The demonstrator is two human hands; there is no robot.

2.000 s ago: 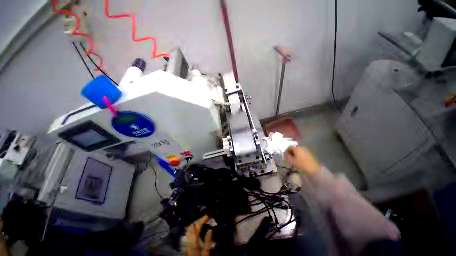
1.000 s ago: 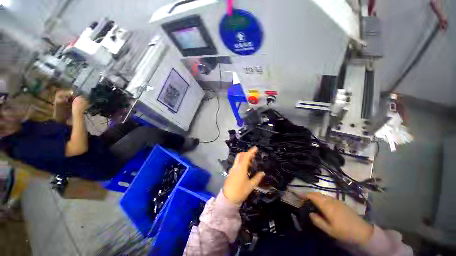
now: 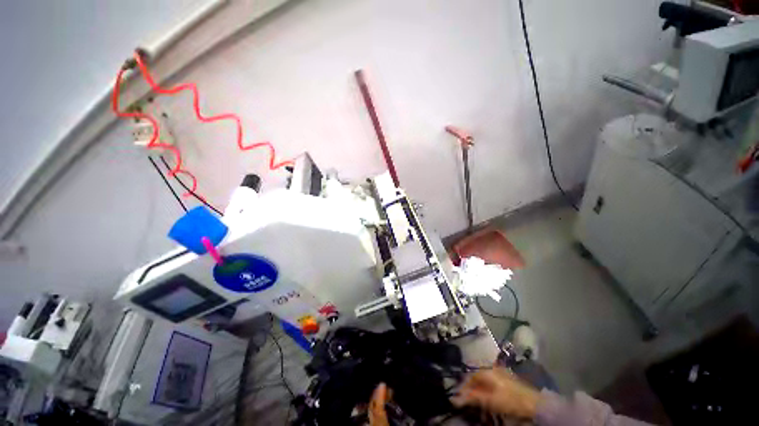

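A black heap of cords (image 3: 391, 358) lies at the front of the white labelling machine (image 3: 308, 258). My right hand (image 3: 499, 393) is at the heap's right side, fingers bent and blurred; I cannot tell whether it grips a cord. My left hand (image 3: 379, 406) is at the lower edge of the frame, mostly cut off, with only fingers showing against the black heap. The metal labelling fixture (image 3: 412, 258) stands behind the heap, with a bright white plate (image 3: 424, 297) on it. A crumpled white strip bunch (image 3: 484, 278) hangs at the fixture's right.
Red and yellow buttons (image 3: 310, 324) sit low on the machine. A red dustpan (image 3: 491, 249) lies on the floor behind. A grey cabinet (image 3: 657, 216) stands at the right. A dark container (image 3: 707, 374) is at the lower right. An orange coiled hose (image 3: 200, 104) hangs on the wall.
The view has swung back up and right from the blue bins and the other person. My left hand is now mostly out of frame; my right hand is at the heap's right side.
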